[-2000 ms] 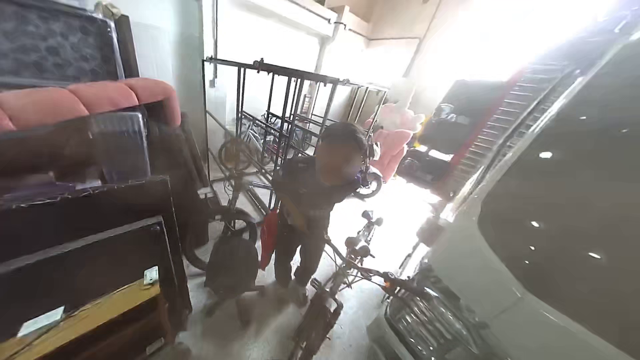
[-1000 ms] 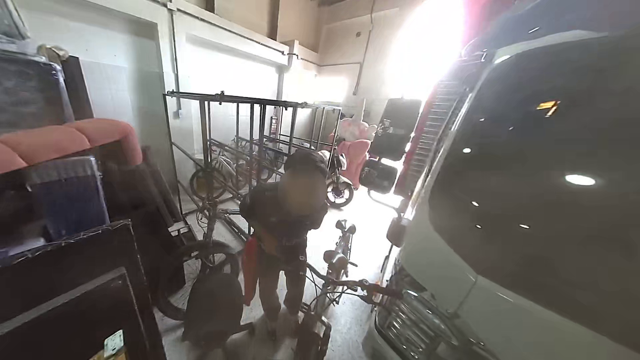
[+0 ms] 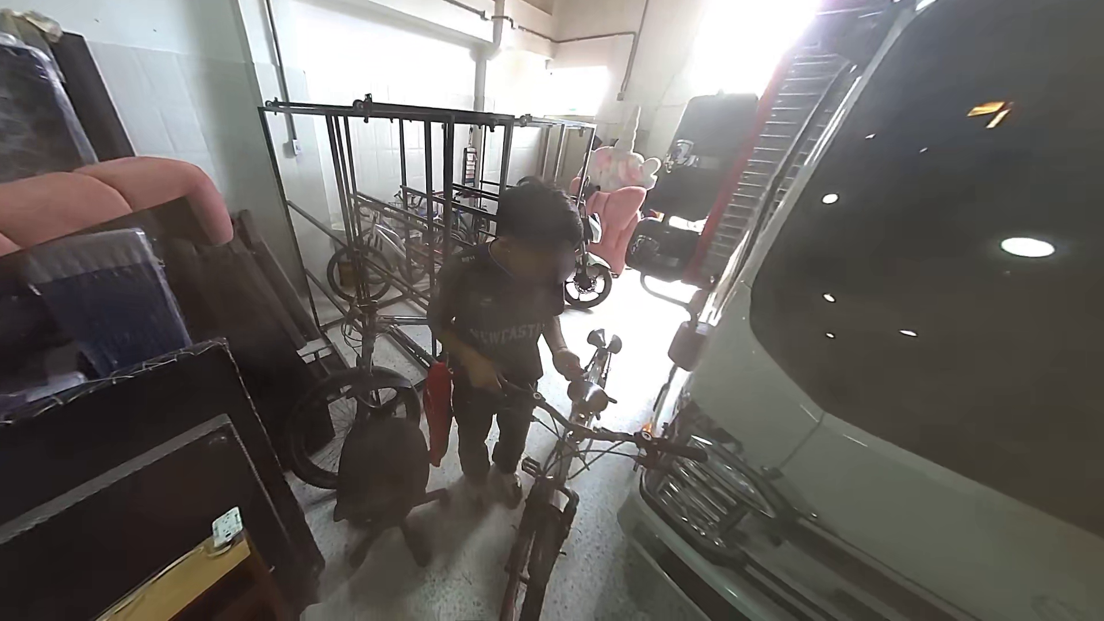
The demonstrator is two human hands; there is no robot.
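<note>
Neither of my hands is in the frame. Ahead, a person (image 3: 509, 310) in a dark T-shirt stands beside a bicycle (image 3: 561, 466), head bent down. One of that person's hands is near the handlebar (image 3: 595, 429), the other by the bicycle saddle (image 3: 588, 395); whether either grips is not plain. A red cloth or bag (image 3: 438, 412) hangs at the person's side. Left of the person stands a dark chair or stool (image 3: 382, 470), its shape dim, in front of a bicycle wheel (image 3: 323, 427).
A large vehicle's front (image 3: 776, 414) fills the right side. Dark panels (image 3: 129, 483) and pink upholstered furniture (image 3: 172, 190) stand at the left. Behind the person are a black metal frame (image 3: 448, 172), several bicycles (image 3: 388, 241) and a motorcycle wheel (image 3: 588, 283). Pale floor (image 3: 466, 561) shows between.
The view has shifted. The person stays by the bicycle, with a hand now visible by the saddle.
</note>
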